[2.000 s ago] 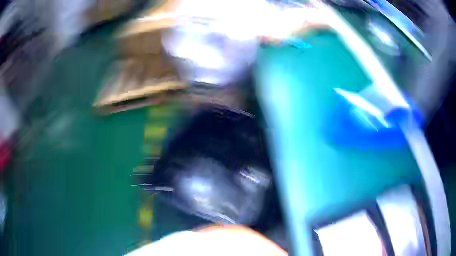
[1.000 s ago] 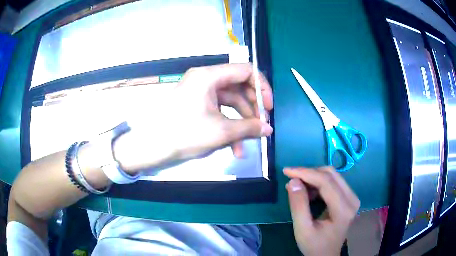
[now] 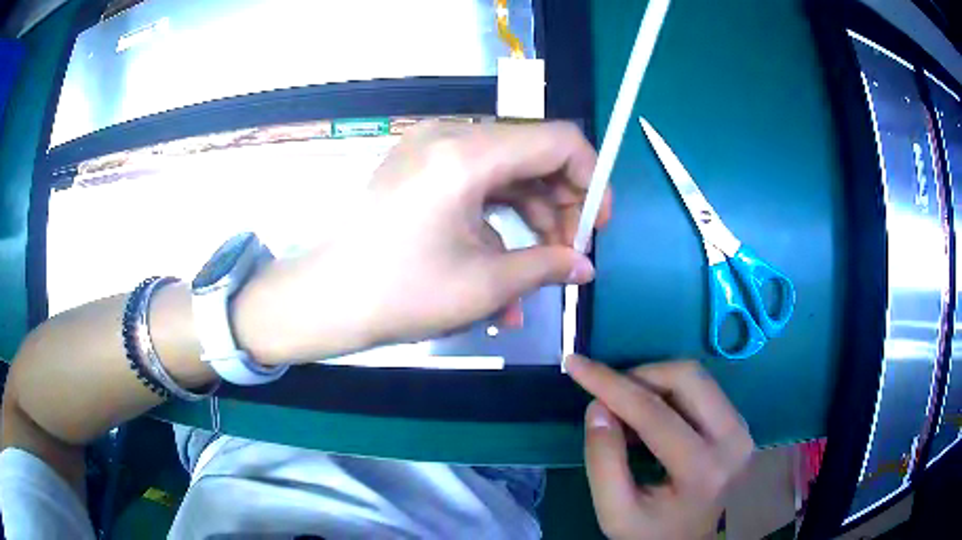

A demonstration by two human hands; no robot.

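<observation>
My left hand (image 3: 464, 237), with a watch and bracelets on the wrist, reaches across the near LCD panel (image 3: 190, 264) and pinches a thin white adhesive strip (image 3: 624, 105). The strip runs from the top of the view down to the panel's right end. My right hand (image 3: 665, 432) has its index fingertip on the strip's lower end, at the panel's near right corner; it grips nothing. Both panels lie in a black foam tray (image 3: 475, 392). The far panel (image 3: 264, 63) has an orange flex cable (image 3: 508, 30) and a white tape tab (image 3: 521, 89).
Scissors (image 3: 723, 243) with turquoise handles lie on the green mat (image 3: 675, 390) right of the tray. Another black tray (image 3: 852, 264) at the far right holds narrow silver panels (image 3: 912, 232). A brown carton with pink sheets (image 3: 781, 485) shows below the bench edge.
My right index finger has moved left onto the strip's lower end. My left hand has shifted slightly right, and the strip's upper part now leans to the right.
</observation>
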